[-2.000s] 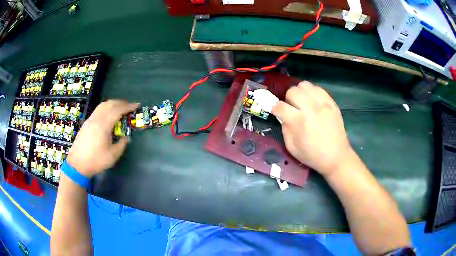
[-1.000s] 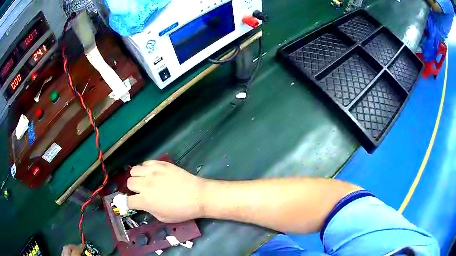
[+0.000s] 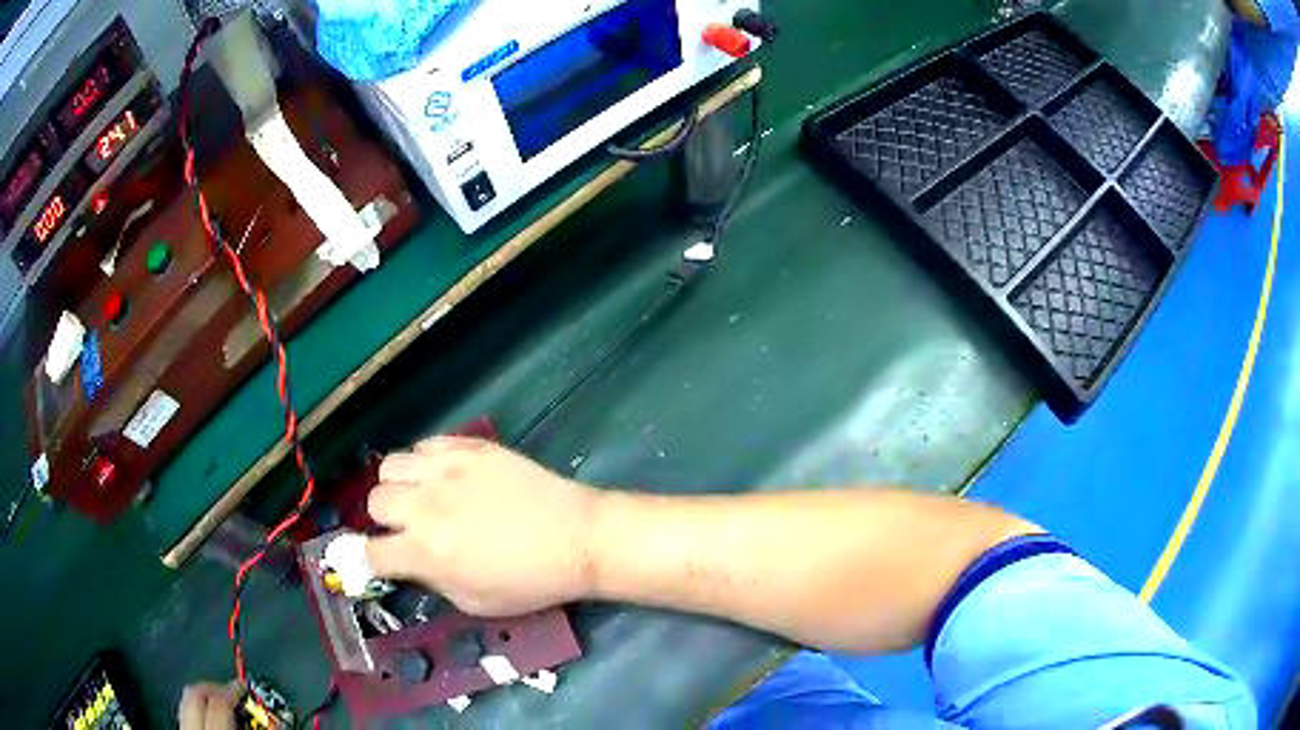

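Note:
The dark-red test fixture [image 3: 471, 645] lies on the mat at the lower left. My right hand [image 3: 478, 528] is over it, its thumb in a white finger cot, pressing a small board [image 3: 337, 582] against the fixture by the metal strip. The board is mostly hidden under the thumb. My left hand [image 3: 211, 706] is cut off by the bottom edge. Small boards [image 3: 264, 709] show at its fingers, partly out of the picture. The red-black twisted wires [image 3: 287, 414] run from the control box down to the fixture.
The reddish-brown control box [image 3: 186, 328], lit red panel meters [image 3: 79, 150] and white instrument [image 3: 471, 121] stand on the wood-edged shelf [image 3: 414, 325]. A black divided tray [image 3: 1019, 214] lies at the upper right. A loaded tray's corner [image 3: 97, 706] shows lower left. A person's blue sleeve shows top right.
Since two seconds ago the view has swung right, bringing in the meters and divided tray. My right hand stays on the board at the fixture. My left hand is now mostly out of view.

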